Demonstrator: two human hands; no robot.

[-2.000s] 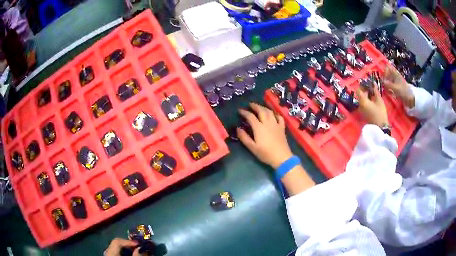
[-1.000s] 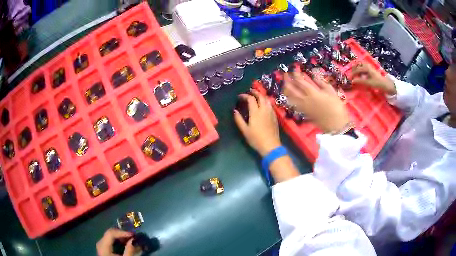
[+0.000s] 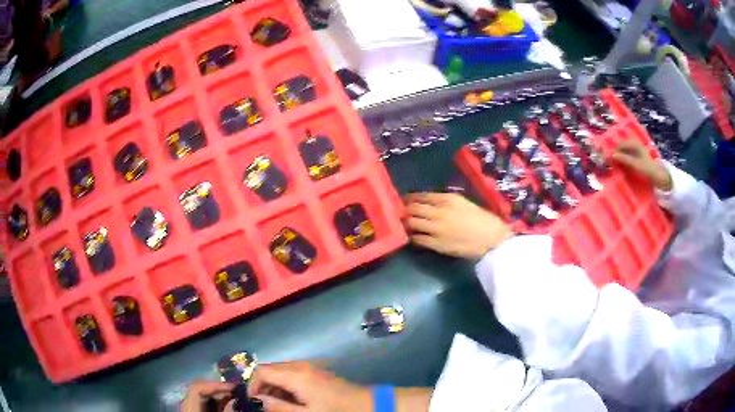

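My left hand point(image 3: 206, 396) is at the bottom edge, partly cut off, with its fingers on a dark watch part point(image 3: 245, 400). My right hand point(image 3: 302, 386), with a blue wristband, holds the same part from the right. Its details are hidden by fingers and blur. A display module point(image 3: 238, 366) with gold flex lies just above the fingertips; whether it is joined to the dark part I cannot tell. Another display module point(image 3: 384, 320) lies alone on the green mat, gold flex up.
A large red tray point(image 3: 318, 267) of display modules is beyond my hands. Another person's hand point(image 3: 455, 225) is at its right corner. A second red tray point(image 3: 556, 241) with silver and dark parts is at right, another hand over it. A blue bin point(image 3: 483, 50) and white box point(image 3: 383, 36) stand behind.
My right hand has moved from beside the second tray down-left to join my left hand at the dark part. The neighbour's hand has moved from the second tray to the large tray's corner.
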